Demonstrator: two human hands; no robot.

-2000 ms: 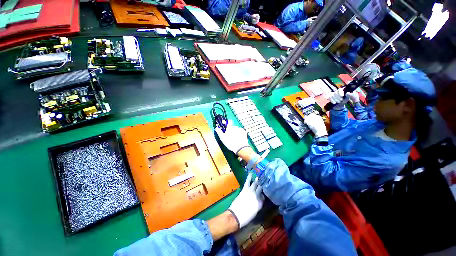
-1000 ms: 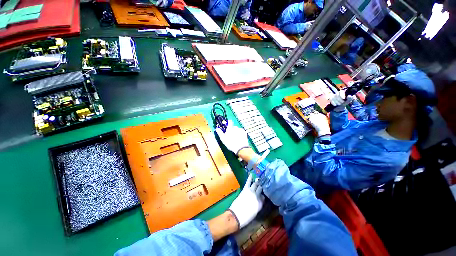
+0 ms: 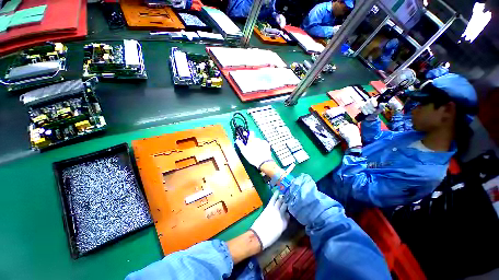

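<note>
My right hand [image 3: 254, 150], in a white glove, lies palm down beside the orange fixture [image 3: 180, 219]. Its fingertips touch the black screwdriver and looped cord [image 3: 239, 124]; whether they grip it is hidden. My left hand [image 3: 272, 221], also gloved, is at the fixture's lower right corner. Its extended fingers touch my right wrist, near the blue wrist strap [image 3: 285, 182], and it holds nothing that I can see. A small white strip [image 3: 198, 196] lies on the fixture. The black screw tray [image 3: 104, 199] full of tiny silvery screws is left of the fixture.
White pads [image 3: 278, 135] lie in rows right of the cord. Several circuit boards [image 3: 67, 114] sit on the dark belt, with white sheets on red foam [image 3: 262, 79]. A metal post [image 3: 328, 52] stands at the belt's edge. A person [image 3: 399, 158] works at right.
The circuit boards on the belt have shifted left. The red foam with white sheets has shifted slightly left too. The neighbour's hands have moved a little. My hands have not visibly moved.
</note>
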